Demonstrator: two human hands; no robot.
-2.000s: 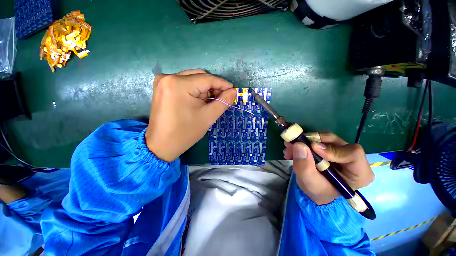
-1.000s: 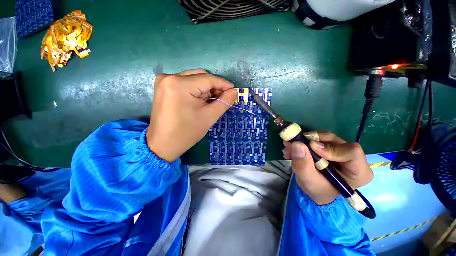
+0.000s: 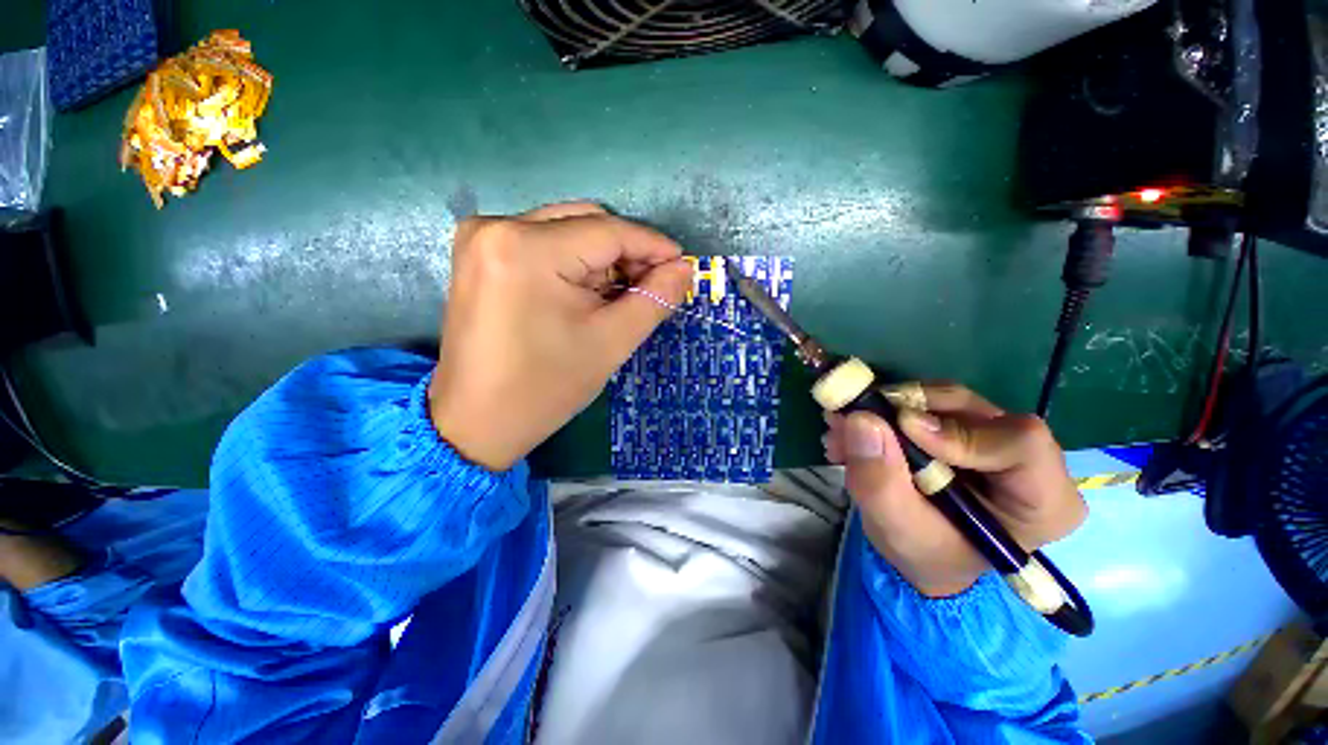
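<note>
The blue PCB panel [image 3: 696, 408] lies flat at the bench's near edge. A yellow-orange flex circuit [image 3: 708, 280] is at its top edge, partly behind my left fingertips. My left hand [image 3: 546, 320] pinches thin solder wire [image 3: 651, 297] over the panel's upper left corner; the wire runs right across the panel. My right hand [image 3: 961, 488] holds the soldering iron [image 3: 954, 510] like a pen. The iron's metal tip is at the panel's top rows, just right of the flex circuit; whether it touches a pad is too small to tell.
A heap of loose flex circuits [image 3: 194, 117] and a blue panel stack [image 3: 99, 51] are upper left, beside a plastic bag [image 3: 21, 131]. The fume extractor [image 3: 677, 22], white cylinder [image 3: 990, 29] and soldering station [image 3: 1129, 131] are along the far side. A person's arm [image 3: 37, 560] is lower left.
The soldering station's red light, dark two seconds ago, is lit. My hands, the iron and the panel have hardly moved.
</note>
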